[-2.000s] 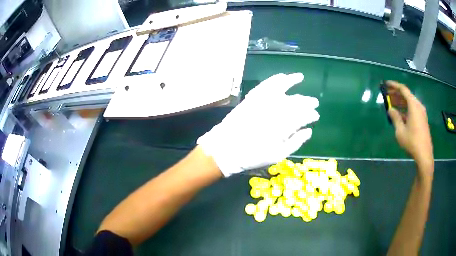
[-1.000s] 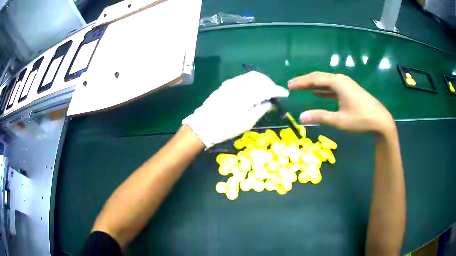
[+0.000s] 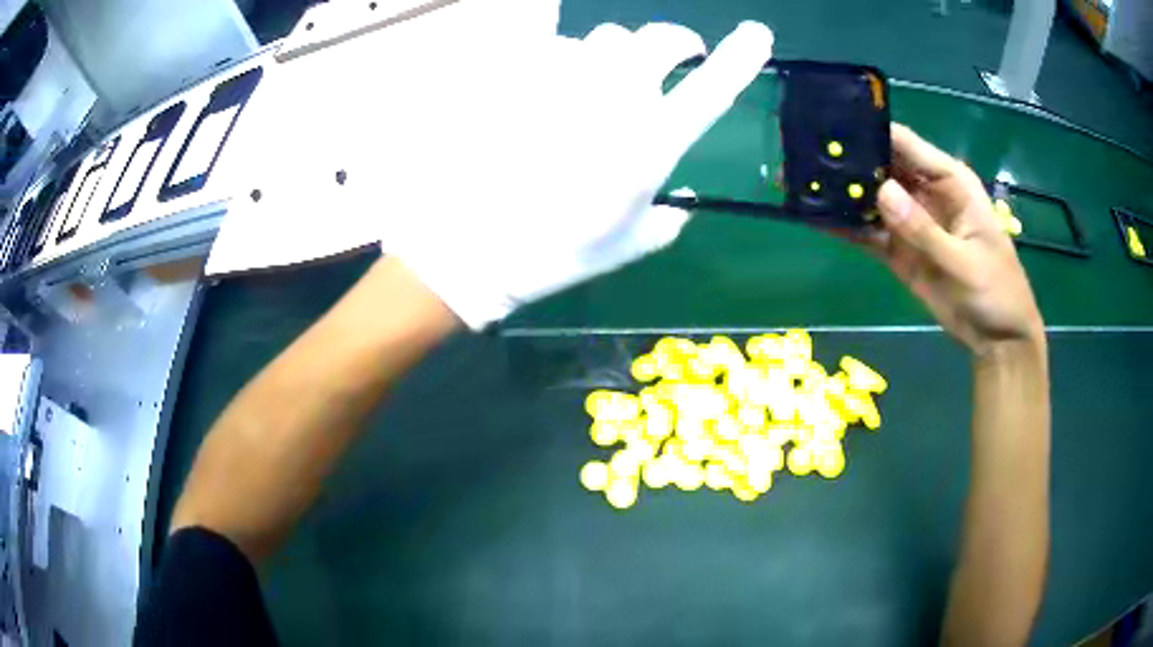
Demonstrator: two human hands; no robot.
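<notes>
A black phone frame is held up above the green belt, its solid end to the right with yellow showing in three holes. My left hand, in a white knit glove, holds its open-window end. It partly blends into the white board. My right hand, bare, grips the solid end at its right edge, with the thumb on the near face. A pile of yellow three-lobed pieces lies on the dark-green bench below the frame.
The white carrier board is at upper left, with several black frames on the white surface beyond it. Two frames with yellow pieces lie on the green belt at right. Metal machinery stands at left.
The view has shifted. One second ago a frame was low by the pile near my gloved hand, and my right hand was apart from it; now both hands hold a frame up, solid end visible.
</notes>
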